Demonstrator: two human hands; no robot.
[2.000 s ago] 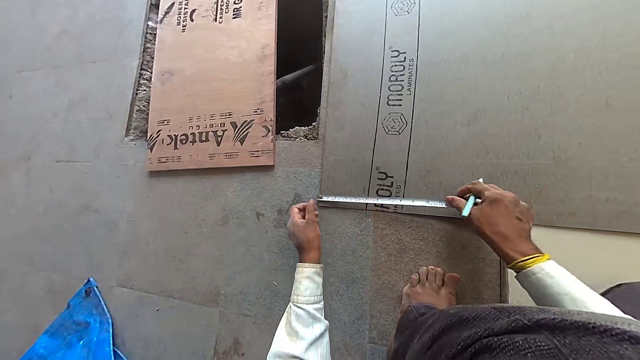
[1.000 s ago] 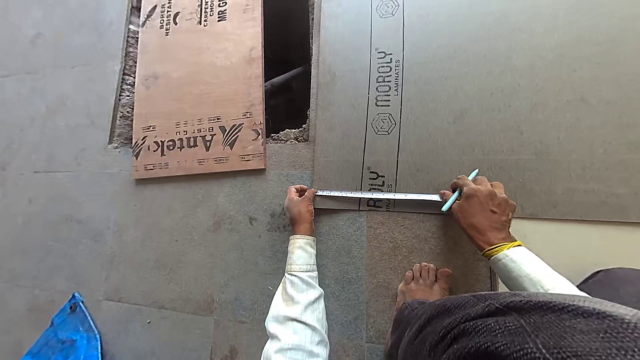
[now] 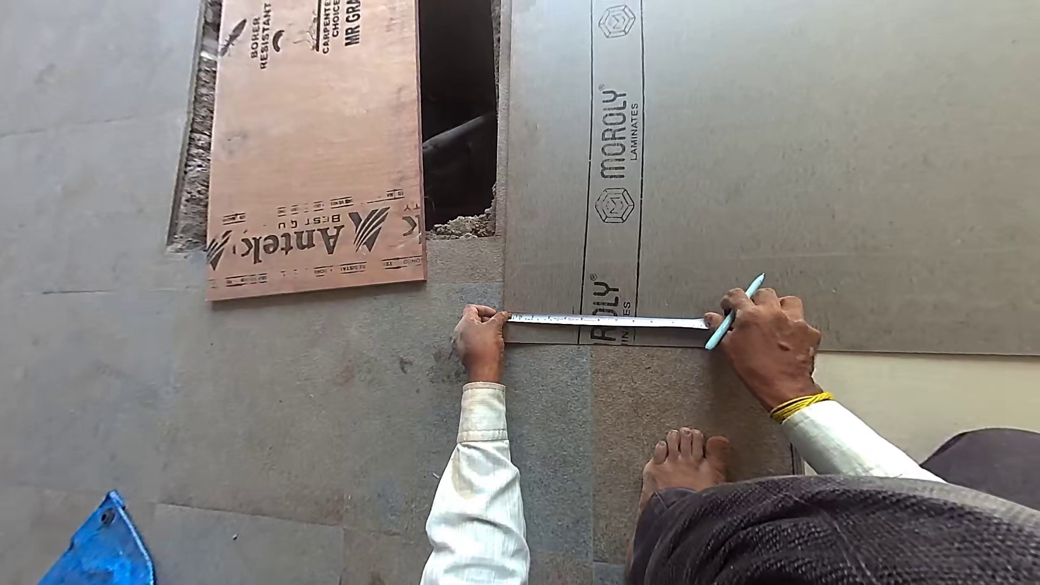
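Note:
A grey laminate sheet [image 3: 772, 203] with a printed band lies on the floor at the right. Across its near left corner stretches a white measuring tape [image 3: 605, 321]. My left hand [image 3: 481, 337] pinches the tape's end at the sheet's left edge. My right hand [image 3: 768, 337] rests on the sheet at the other end of the tape, with a light-blue pen or pencil [image 3: 735, 312] between its fingers. The fingers bend over the tape there, and whether a tape case lies beneath them is hidden.
A reddish plywood board [image 3: 317, 146] partly covers a dark opening [image 3: 459, 122] in the stone-tiled floor. Blue plastic sheeting [image 3: 101, 544] shows at the lower left. My bare foot [image 3: 682, 463] is just below the sheet, beside a pale panel [image 3: 926, 398].
The pen in my right hand has tilted more upright since the oldest frame. Both hands stay at the two ends of the stretched tape.

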